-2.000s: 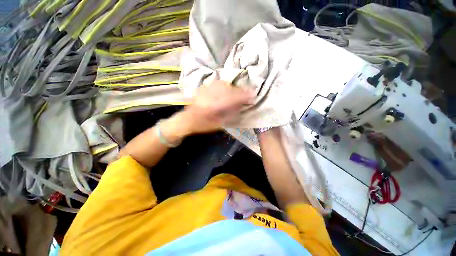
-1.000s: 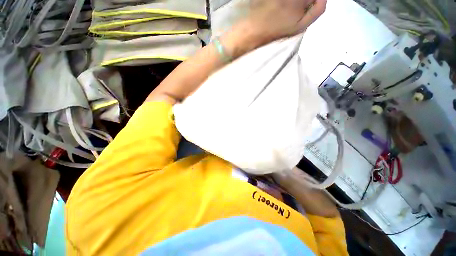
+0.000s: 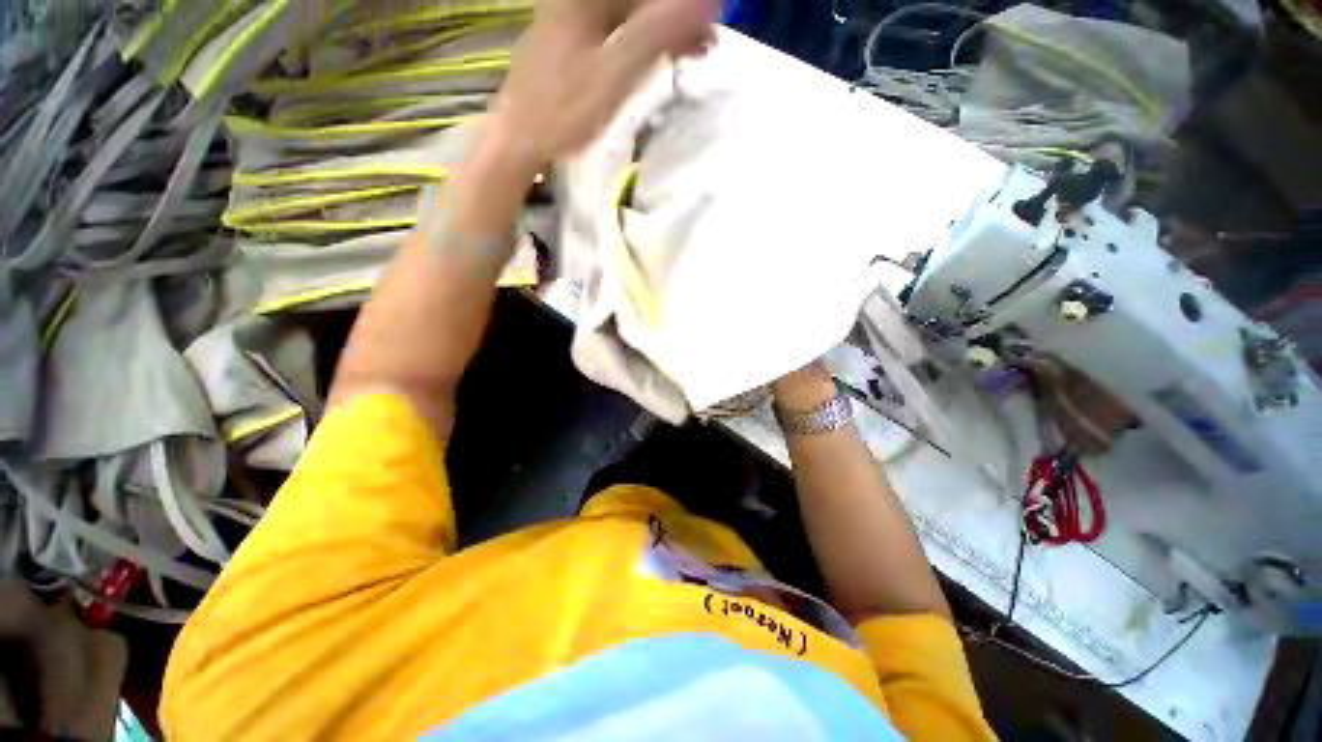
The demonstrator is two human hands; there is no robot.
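Note:
The beige bag body (image 3: 768, 232) lies bunched on the white machine table in front of me, with a yellow line (image 3: 634, 268) in its folds. A pale strap (image 3: 906, 355) hangs from its right side. My left hand (image 3: 602, 73) is raised above the cloth's upper left edge, blurred, fingers apart and empty. My right hand (image 3: 800, 386) reaches under the cloth's lower edge; only the part by the wrist watch shows, its fingers are hidden.
The white sewing machine (image 3: 1116, 334) stands at the right. Red-handled scissors (image 3: 1063, 500) and a brown object (image 3: 1070, 413) lie beside it. Stacked workpieces with yellow edges (image 3: 341, 189) fill the left. More grey-beige pieces (image 3: 1073, 87) lie behind the machine.
The cloth, spread over my lap a second ago, is now back on the table, folded with yellow showing. My left hand has moved left, clear of the cloth.

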